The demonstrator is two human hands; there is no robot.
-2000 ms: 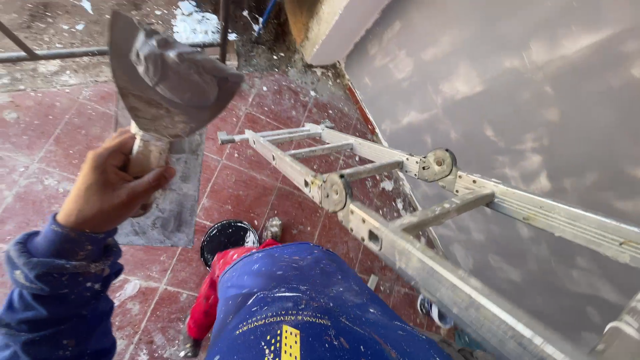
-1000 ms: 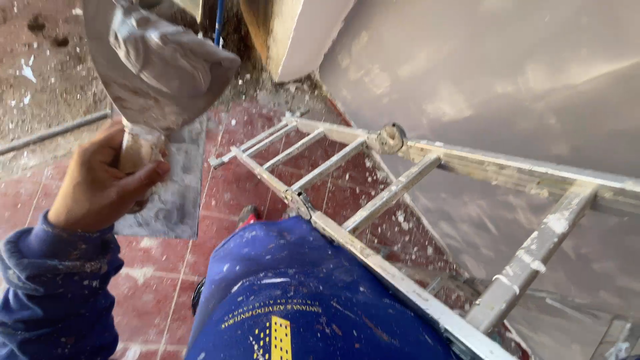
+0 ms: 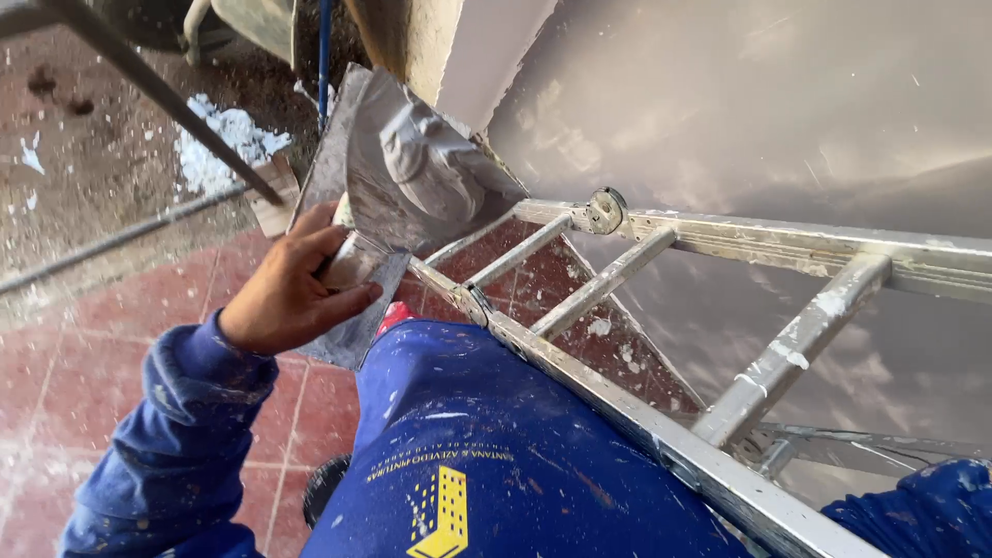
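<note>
My left hand (image 3: 298, 287) is closed around the handle of a wide putty knife (image 3: 422, 163), in the left half of the view. A mound of grey putty (image 3: 438, 167) lies on its metal blade. Behind the knife and hand shows a flat grey rectangular sheet (image 3: 333, 341); whether my hand also holds it, I cannot tell. An aluminium ladder (image 3: 775, 356) runs from beside the blade to the right edge, its rungs spotted with paint. Only the blue sleeve of my right arm shows at the lower right, and the right hand is hidden.
A grey, patchily coated wall (image 3: 721, 101) rises beyond the ladder. Below are red floor tiles (image 3: 93, 387), with a dark round object (image 3: 324, 488) partly behind my shirt. Metal bars (image 3: 155, 93), a blue pole (image 3: 325, 54) and white spilled material (image 3: 225, 143) are at the upper left.
The putty knife and my left hand have moved right in view, nearer the ladder. My right sleeve has come into view. The view has shifted, showing the ladder larger.
</note>
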